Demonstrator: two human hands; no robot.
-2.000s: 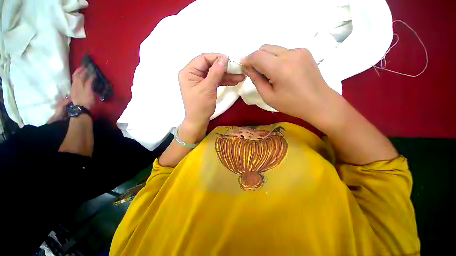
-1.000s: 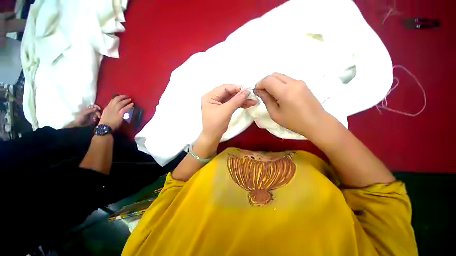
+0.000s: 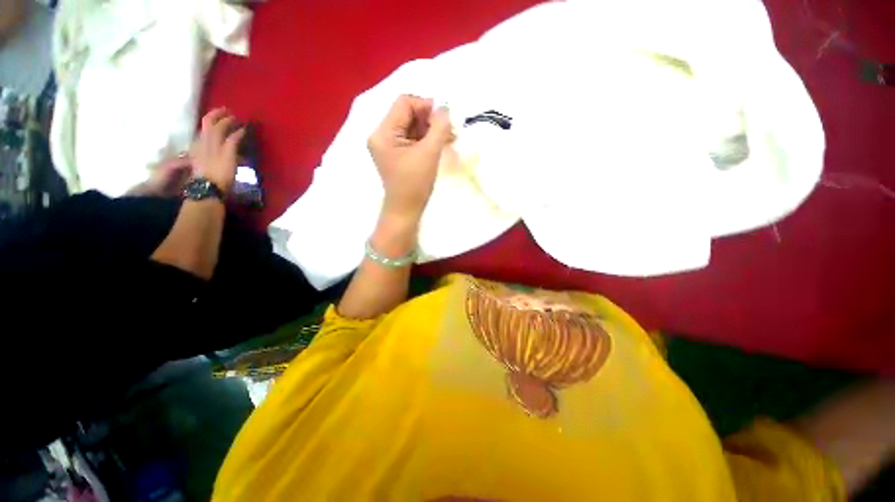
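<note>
The white garment (image 3: 608,147) lies spread on the red cloth in front of me. My left hand (image 3: 412,142) is raised over its left part, thumb and fingertips pinching a small piece of the white cloth. A small dark strip, perhaps a woven label (image 3: 488,120), shows on the white cloth just right of my left fingertips. My right hand is out of the picture; only my blurred right forearm (image 3: 859,431) shows at the lower right edge. A needle cannot be seen. Faint pale thread (image 3: 854,182) trails over the red cloth at the right.
A person in black sits at left, with a wristwatch and a hand (image 3: 218,152) by a phone (image 3: 248,181) with a lit screen. An off-white garment pile (image 3: 128,98) lies at far left. A dark tool, perhaps snips (image 3: 873,73), is cut by the right edge.
My right hand has left the garment and swung right, out of the picture. My left hand still pinches the cloth. The dark strip now shows. The view has shifted.
</note>
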